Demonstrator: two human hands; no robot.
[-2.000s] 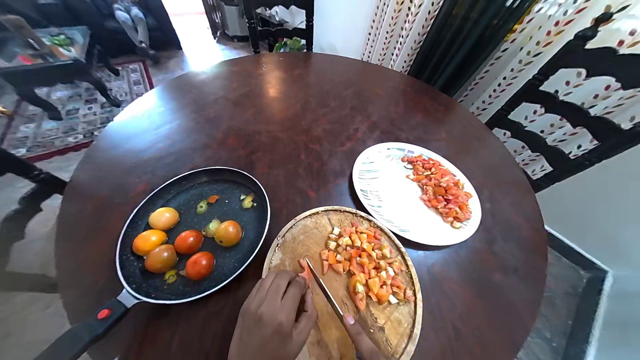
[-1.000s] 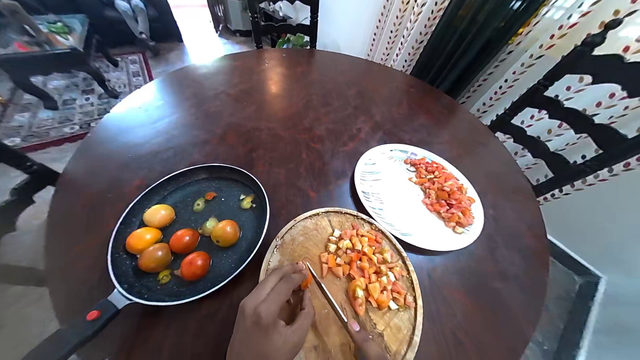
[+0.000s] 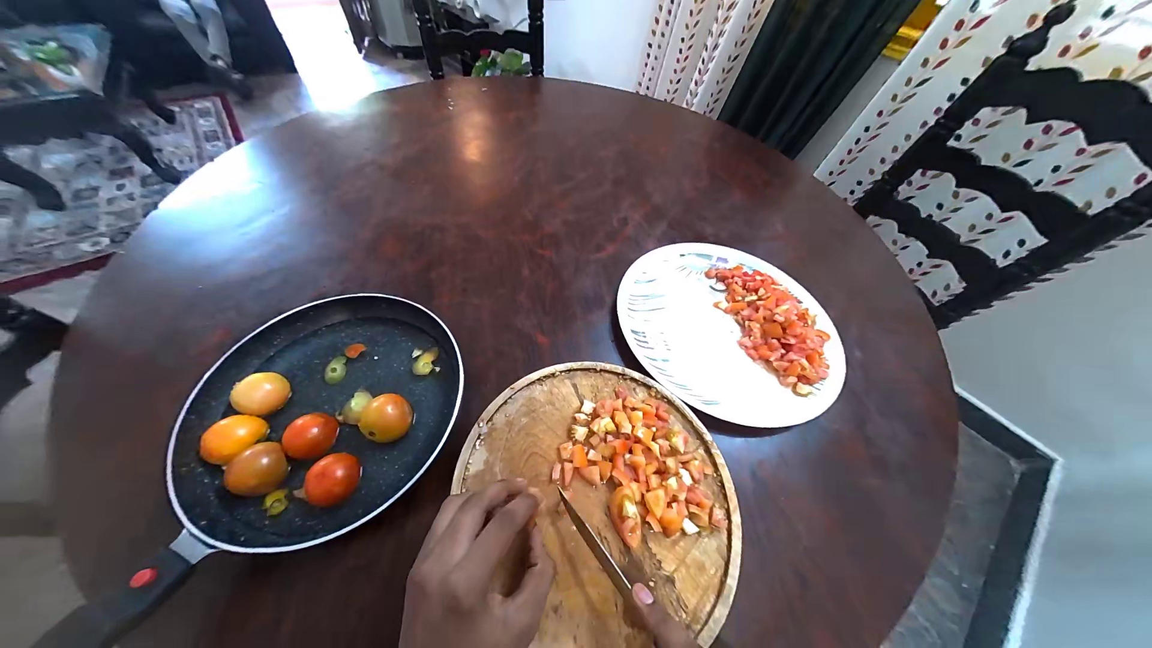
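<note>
A round wooden cutting board (image 3: pixel 585 594) lies at the table's near edge, with diced tomato (image 3: pixel 639 450) heaped on its right half and a larger tomato piece (image 3: pixel 625 515) beside the heap. My left hand (image 3: pixel 481 571) is over the board's left side, its fingers curled around a piece of tomato, mostly hidden. My right hand (image 3: pixel 661 621), cut off by the lower frame edge, grips a knife (image 3: pixel 594 544); the blade points up and left, its tip just right of my left fingertips.
Left of the board stands a black frying pan (image 3: pixel 324 531) holding whole tomatoes (image 3: pixel 310 436) and small trimmings. A white plate (image 3: pixel 675 333) with chopped tomato (image 3: pixel 778 333) is at the back right. Dark chairs (image 3: pixel 990 162) stand around the round table (image 3: pixel 504 216). A person's legs (image 3: pixel 202 31) show far left.
The knife tip has shifted slightly away from my left fingertips. The bit of tomato seen at the fingertips earlier is now mostly covered by my left hand.
</note>
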